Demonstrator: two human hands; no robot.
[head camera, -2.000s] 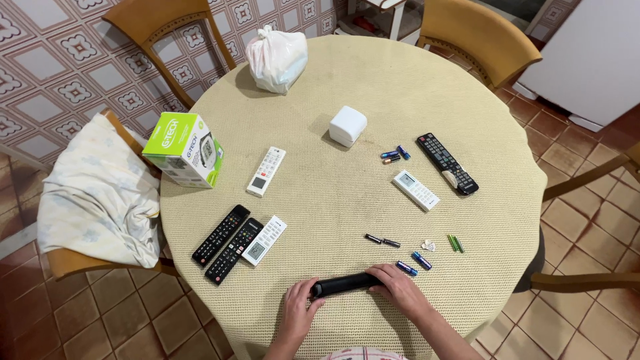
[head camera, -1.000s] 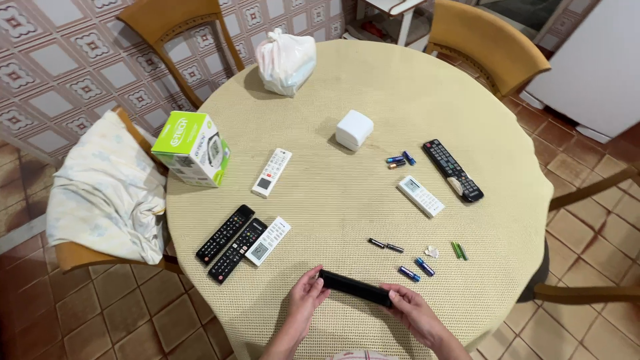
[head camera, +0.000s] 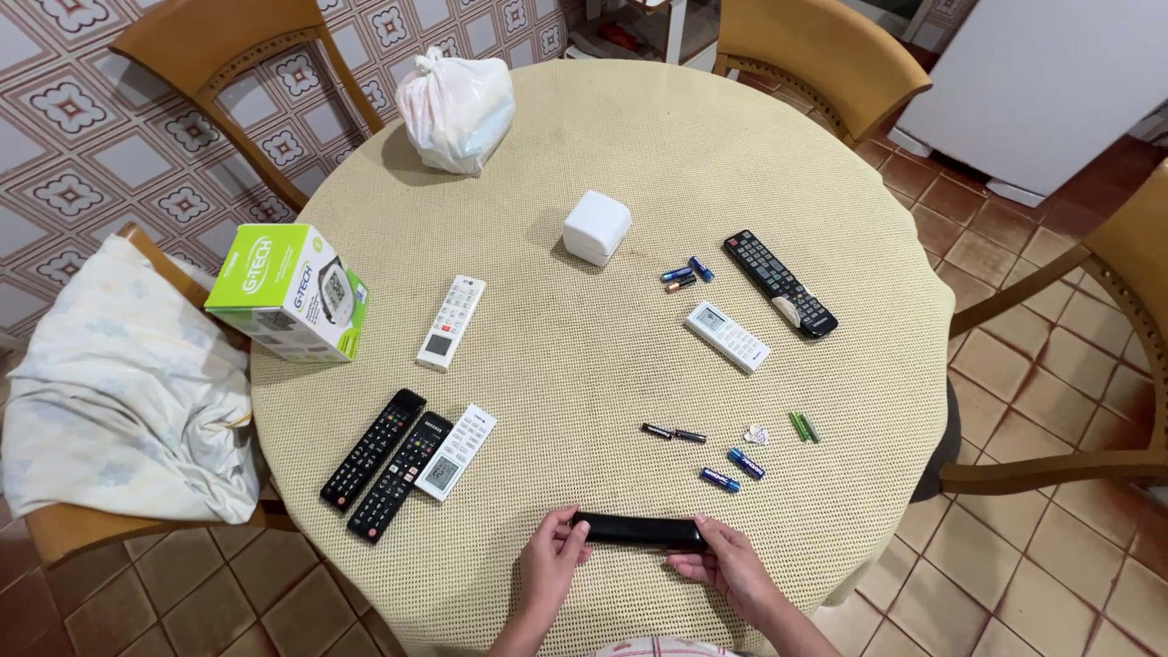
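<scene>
A black remote control (head camera: 639, 530) is held level near the table's front edge, its button side not seen. My left hand (head camera: 554, 557) grips its left end between thumb and fingers; my right hand (head camera: 721, 566) grips the right end. Just beyond lie two blue batteries (head camera: 720, 480), two slim black batteries (head camera: 673, 432), two green batteries (head camera: 804, 427) and a crumpled white scrap (head camera: 756, 434). To the left, two black remotes (head camera: 373, 449) lie beside a white remote (head camera: 456, 452). Farther back are another white remote (head camera: 452, 323), a white remote with a display (head camera: 727, 337) and a black remote (head camera: 780, 284).
Several small batteries (head camera: 679, 274) lie near a white box (head camera: 597, 226). A tied white plastic bag (head camera: 456, 109) stands at the back, a green and white G-Tech carton (head camera: 290, 292) at the left. Wooden chairs (head camera: 821, 50) surround the round cloth-covered table (head camera: 566, 365); one bears a pale cloth (head camera: 128, 392).
The black remote has turned a little in my hands, and my right hand now holds its right end rather than lying over it. The other things on the table have stayed put.
</scene>
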